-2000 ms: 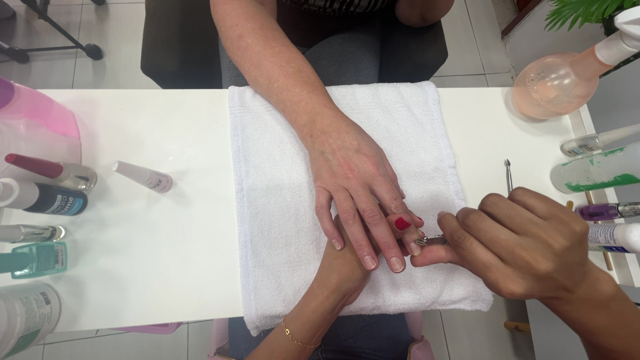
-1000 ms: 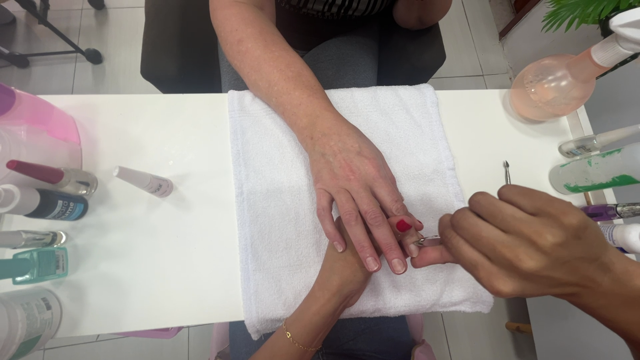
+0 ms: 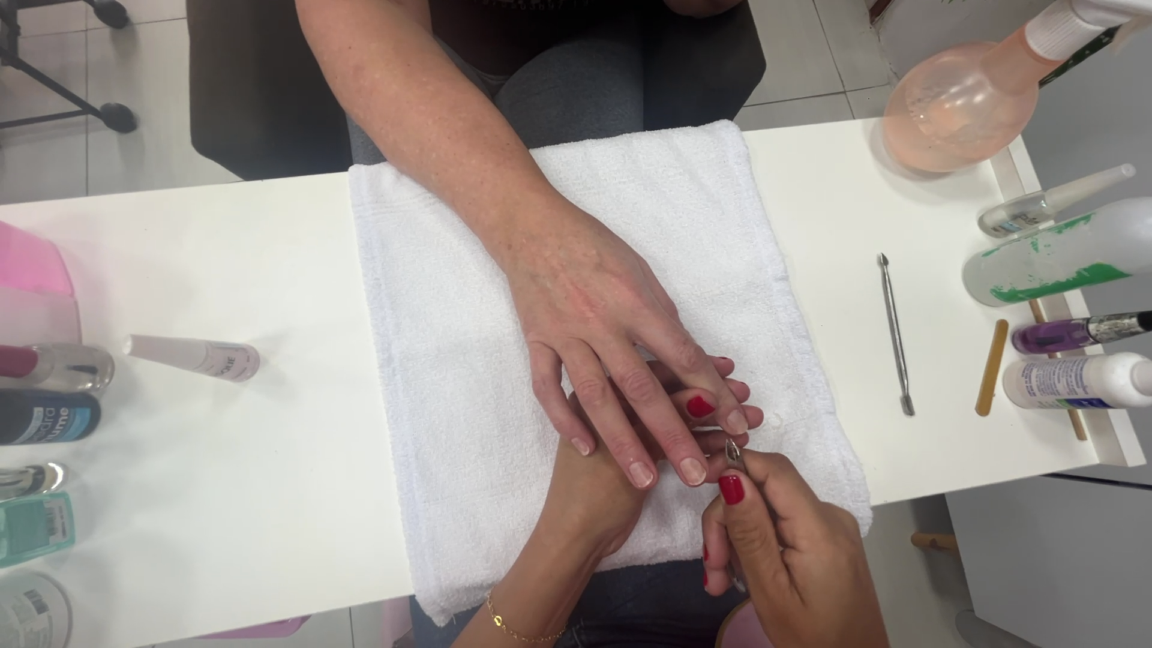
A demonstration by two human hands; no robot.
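My left hand (image 3: pixel 612 477), with red nails and a gold chain bracelet at the wrist, lies under another person's hand (image 3: pixel 603 315); its thumb rests on that hand's index finger and its fingers support it from below. My right hand (image 3: pixel 774 531) grips metal cuticle nippers (image 3: pixel 733 453), their jaws just below the tip of that index finger; most of the handles are hidden in my palm. The other person's hand lies palm down with fingers spread over a white towel (image 3: pixel 468 360). A metal cuticle pusher (image 3: pixel 894 337) lies right of the towel.
On the white table (image 3: pixel 270 504), a pale polish bottle (image 3: pixel 202 357) lies to the left, near several bottles at the edge. At right are an orange spray bottle (image 3: pixel 963 108), a green-marked bottle (image 3: pixel 1044 261), a small file (image 3: pixel 992 367), purple polish (image 3: pixel 1053 335) and a white bottle (image 3: pixel 1071 381).
My right hand has turned and moved lower, its thumb and red nail now showing on the nippers. The view has shifted and come closer.
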